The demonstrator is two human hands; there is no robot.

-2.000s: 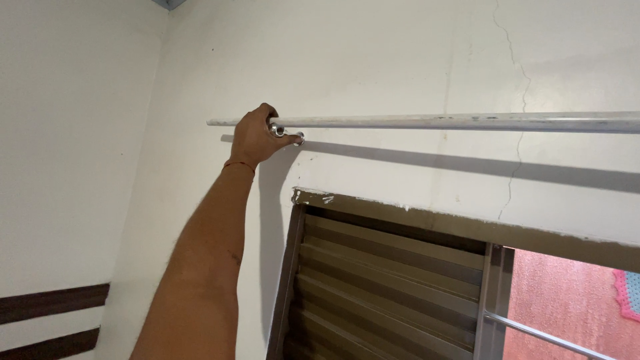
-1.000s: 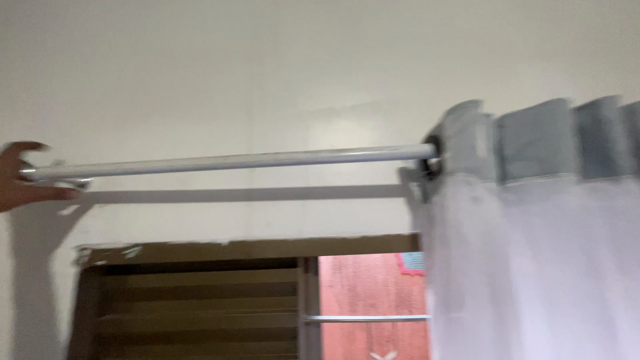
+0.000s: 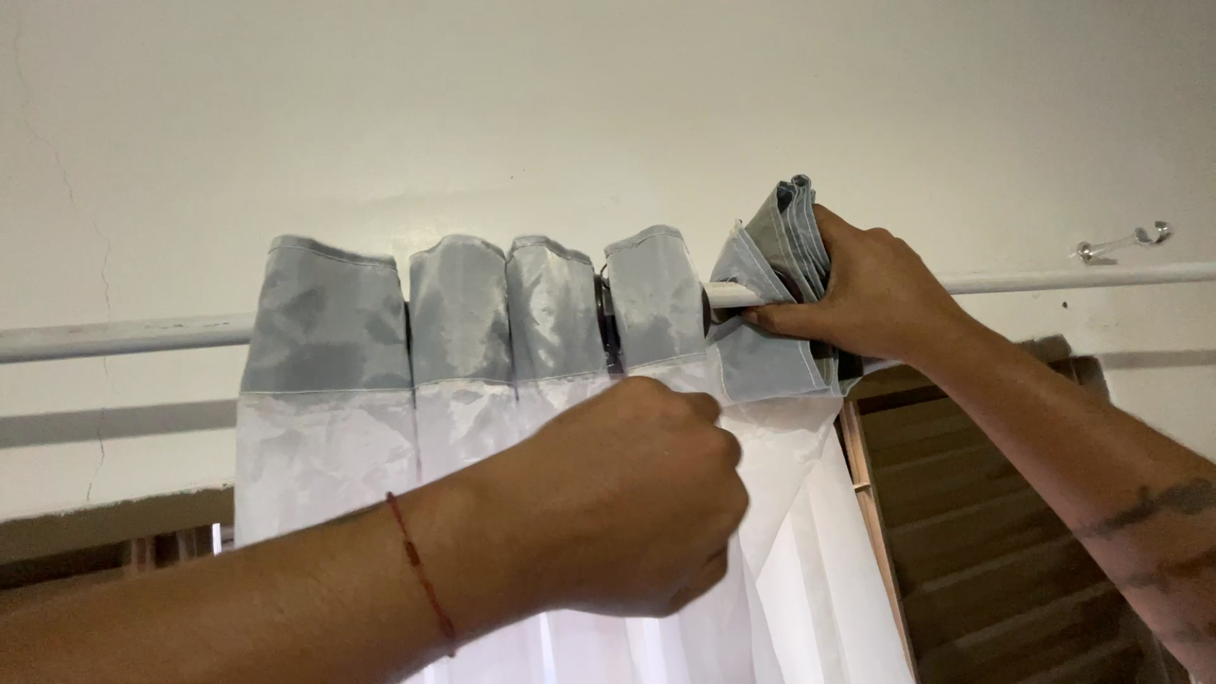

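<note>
A sheer white curtain (image 3: 323, 456) with a grey top band hangs by dark eyelets from a white curtain rod (image 3: 123, 334). My right hand (image 3: 860, 285) grips a bunch of folded grey band on the rod, thumb in front. In front of the curtain, below the band, is my left hand (image 3: 655, 494), its fingers curled; whether it holds any fabric is hidden by the back of the hand. A red string circles the left wrist. Several pleats of the band stand spread along the rod left of the bunch.
At the right, a clear and metallic rod bracket (image 3: 1121, 243) is fixed to the wall just above the rod. Behind the curtain is a window with brown slatted shutters (image 3: 988, 532). The pale wall (image 3: 475, 114) has a thin crack at the left.
The view has swung right to the curtain. My left hand, earlier at the rod's left end, is now in front of the curtain. My right hand has come into view, holding the bunched band.
</note>
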